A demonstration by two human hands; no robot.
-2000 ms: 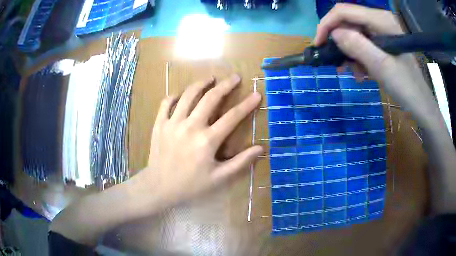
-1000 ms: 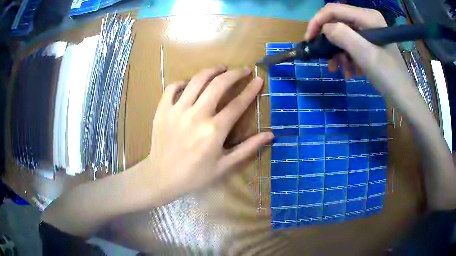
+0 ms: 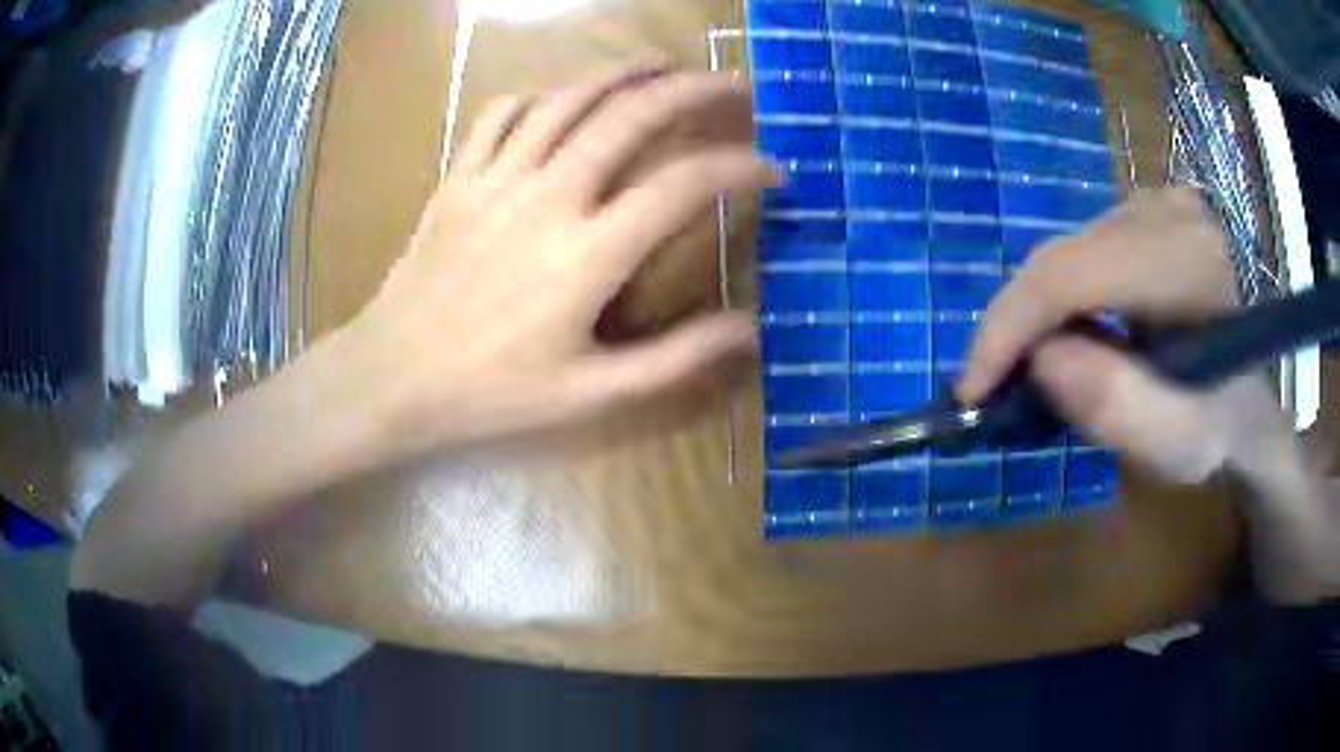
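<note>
A blue solar cell sheet (image 3: 882, 265) lies on the brown tabletop, crossed by thin silver lines. A thin busbar ribbon (image 3: 723, 243) lies along its left edge. My left hand (image 3: 573, 250) lies palm down with fingers spread, its fingertips over the ribbon and at the sheet's left edge; it holds nothing visible. My right hand (image 3: 1102, 338) holds the black soldering iron (image 3: 977, 419) like a pen. The iron's dark shaft is over the lower left part of the sheet, blurred; I cannot tell if its tip touches.
At left lie a dark strip stack (image 3: 59, 221), white strips (image 3: 165, 235) and a silver ribbon bundle (image 3: 262, 176). A single ribbon (image 3: 457, 74) lies above my left hand. Another ribbon bundle (image 3: 1220, 162) and a long white strip (image 3: 1286, 235) are at right.
The view has shifted, so the sheet and bundles sit higher in the frame. My right hand and the iron have moved from the sheet's top left corner to its lower left part. My left hand stays beside the sheet.
</note>
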